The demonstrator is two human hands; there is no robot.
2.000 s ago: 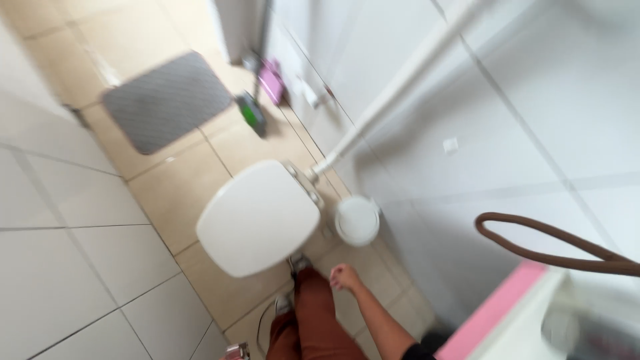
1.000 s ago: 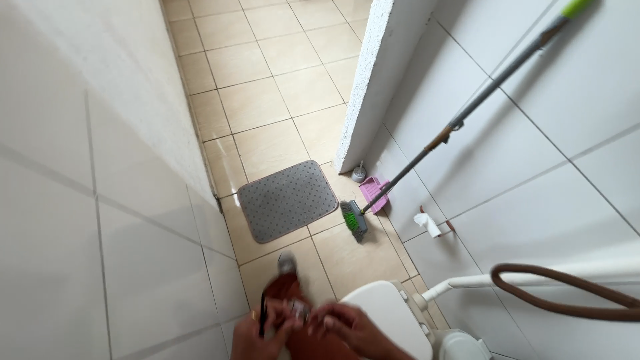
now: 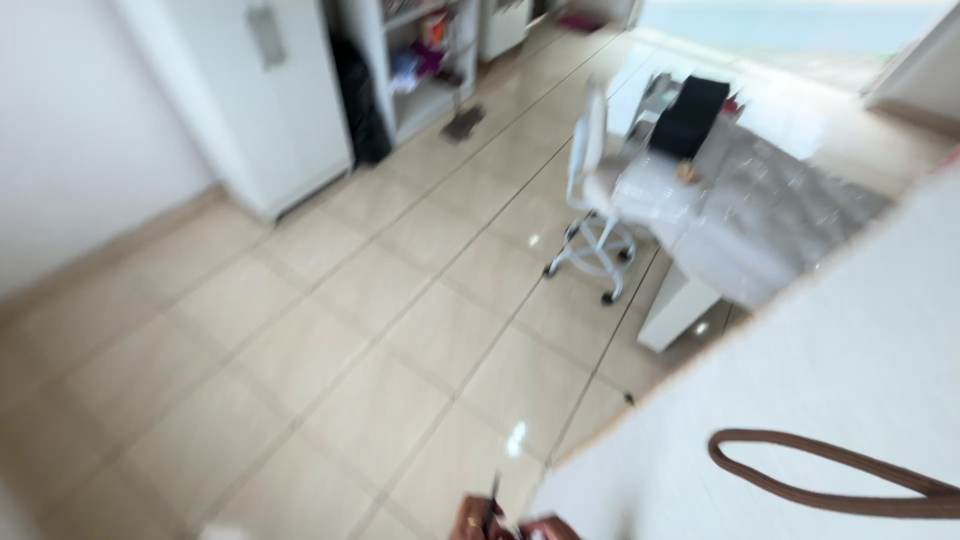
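Note:
At the bottom edge of the head view, my left hand point(image 3: 471, 517) has its fingers closed on a thin dark object point(image 3: 492, 504) whose narrow tip points up; blur hides what kind of thing it is. A ring shows on one finger. Close beside it on the right is my right hand point(image 3: 551, 527), cut off by the frame edge. Something small lies between the two hands, too blurred to name, and whether the right fingers grip it cannot be made out.
A white wall point(image 3: 720, 420) stands close on the right, with a brown cord loop point(image 3: 817, 469) before it. Beyond are a wheeled chair point(image 3: 600, 187), a covered table or bed point(image 3: 750, 202), a white cabinet point(image 3: 255, 105), a black bag point(image 3: 360, 105) and open shelves point(image 3: 427, 105). Pale tiles point(image 3: 360, 337) cover the floor.
The view has moved from a small tiled bathroom with a toilet, mat and broom to a larger room. My hands, apart two seconds ago, are close together one second ago and now.

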